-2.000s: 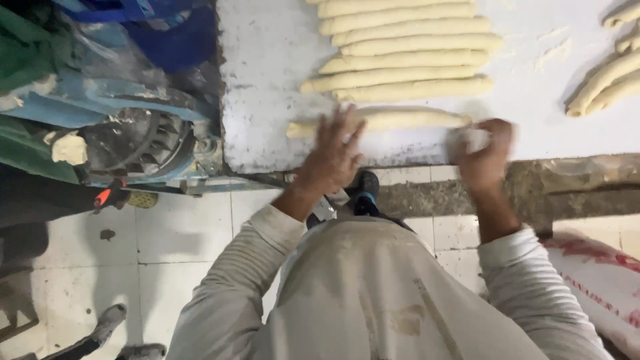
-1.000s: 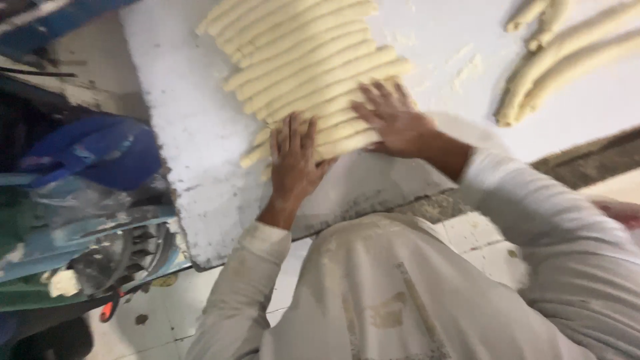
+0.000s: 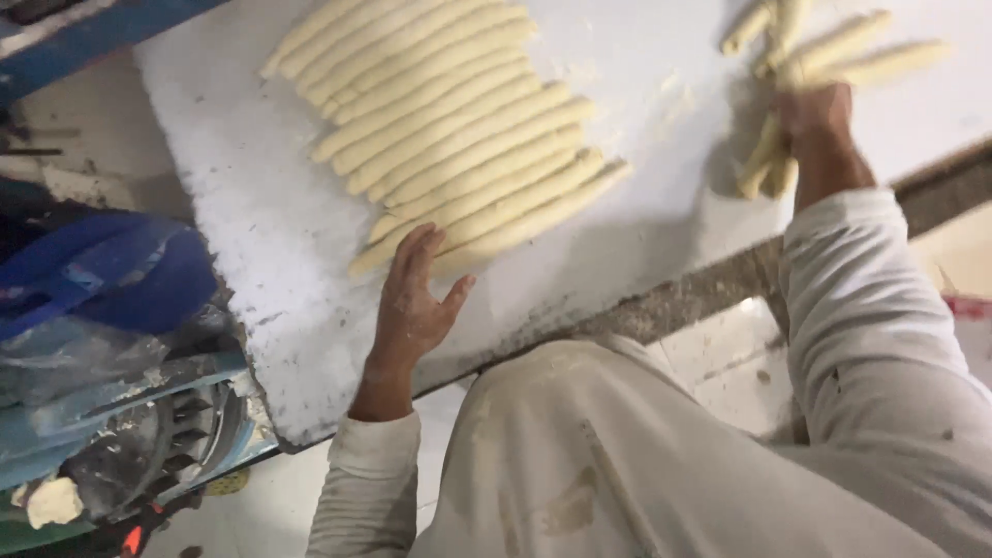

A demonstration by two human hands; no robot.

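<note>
Several long ropes of pale dough (image 3: 457,116) lie side by side, close together, on a white, flour-dusted table (image 3: 294,333). My left hand (image 3: 418,302) rests at the near left end of this row, fingers apart, its fingertips touching the nearest rope; it grips nothing. At the upper right, my right hand (image 3: 818,116) is closed around some dough strips (image 3: 845,50), whose ends stick out on both sides of the fist. Motion blurs that hand, so how many strips it holds is unclear. Other short dough pieces (image 3: 748,27) lie just beside it.
The table's worn front edge (image 3: 666,310) runs just ahead of my apron (image 3: 573,434). Left of the table are a blue plastic item (image 3: 116,271) and a light-blue machine with a dark toothed wheel (image 3: 186,434). A lump of dough (image 3: 54,502) sits at the lower left.
My right hand has left the row of ropes and moved right, where it has closed on dough strips. My left hand stays by the row's near left end. The view has shifted and turned.
</note>
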